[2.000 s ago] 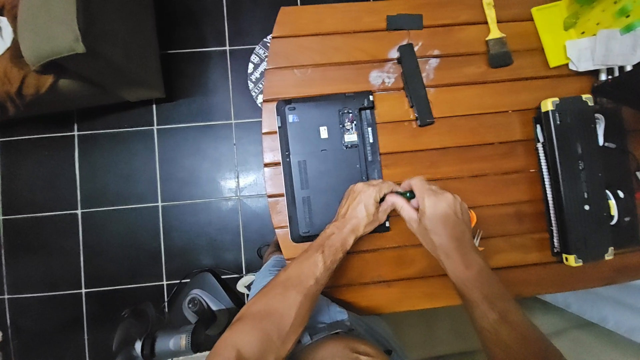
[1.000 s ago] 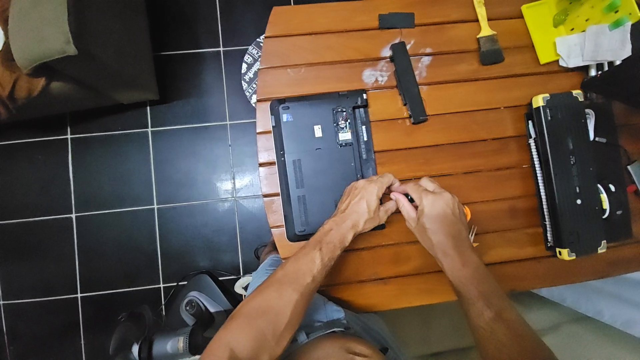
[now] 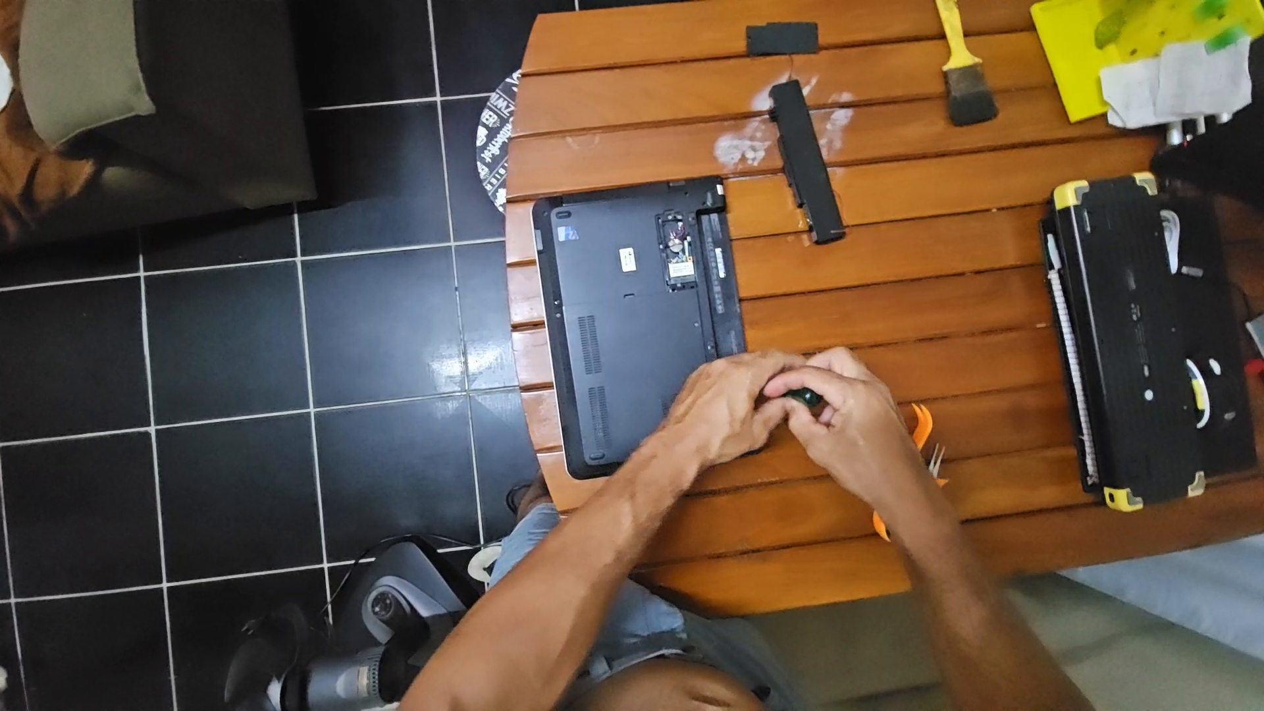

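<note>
A black laptop (image 3: 642,316) lies bottom side up on the slatted wooden table, with a small compartment open near its upper right. My left hand (image 3: 736,400) rests over the laptop's lower right corner, fingers bent; whether it grips anything is hidden. My right hand (image 3: 839,405) meets it there, closed around a small dark green handle (image 3: 805,397), likely a screwdriver's, whose tip is out of sight. A long black laptop battery (image 3: 808,163) lies apart on the table above, and a small black cover (image 3: 782,39) lies beyond it.
Orange-handled tools (image 3: 922,427) lie partly under my right forearm. At the right stands a black case with yellow corners (image 3: 1131,336). A yellow-handled paintbrush (image 3: 971,94) and a yellow tray (image 3: 1071,59) with white cloth (image 3: 1175,84) lie at the upper right. The wooden table's edge (image 3: 523,296) is left of the laptop.
Both hands stay at the laptop's lower right corner. The right hand's fingers have shifted around the green handle.
</note>
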